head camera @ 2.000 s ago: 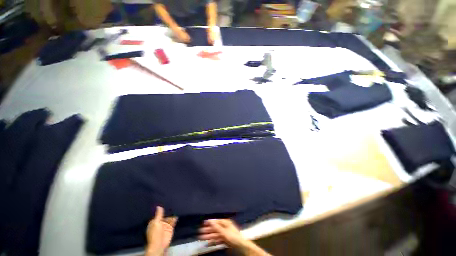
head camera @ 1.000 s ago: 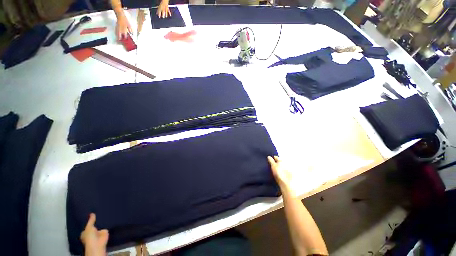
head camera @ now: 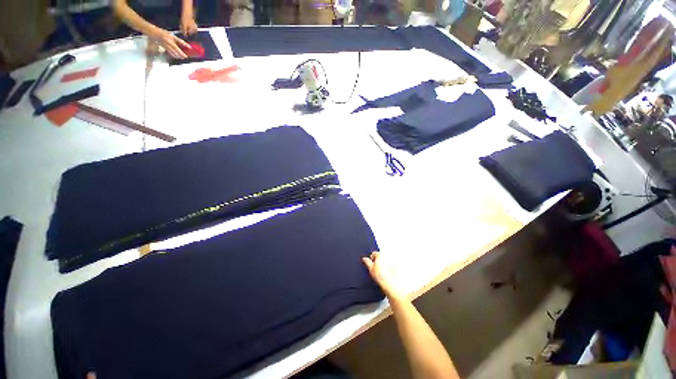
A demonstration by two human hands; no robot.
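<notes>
Two dark stacks of cut panels lie side by side on the white table. The near stack point(head camera: 215, 296) is smooth on top. The far stack point(head camera: 193, 181) shows a yellow broken selvedge line point(head camera: 252, 198) and layered edges on its near side. My right hand point(head camera: 378, 270) rests at the near stack's right end, fingertips on its edge; whether it grips cloth is not clear. Of my left hand, only a fingertip point(head camera: 91, 375) shows at the bottom left, over the near stack; the rest is cut off.
Open shears point(head camera: 391, 161) lie right of the stacks. Beyond are a cutting machine with cord point(head camera: 314, 85), folded dark pieces point(head camera: 441, 118) and another dark pile point(head camera: 545, 166). A ruler point(head camera: 126, 122) lies far left. Another person's hands point(head camera: 175, 43) hold a red block point(head camera: 194, 50) across the table.
The view has shifted right. My hands moved from mid-stack out to its two ends, and the near stack's top cloth lies flatter. The other person's hands moved onto the dark piece with the red block.
</notes>
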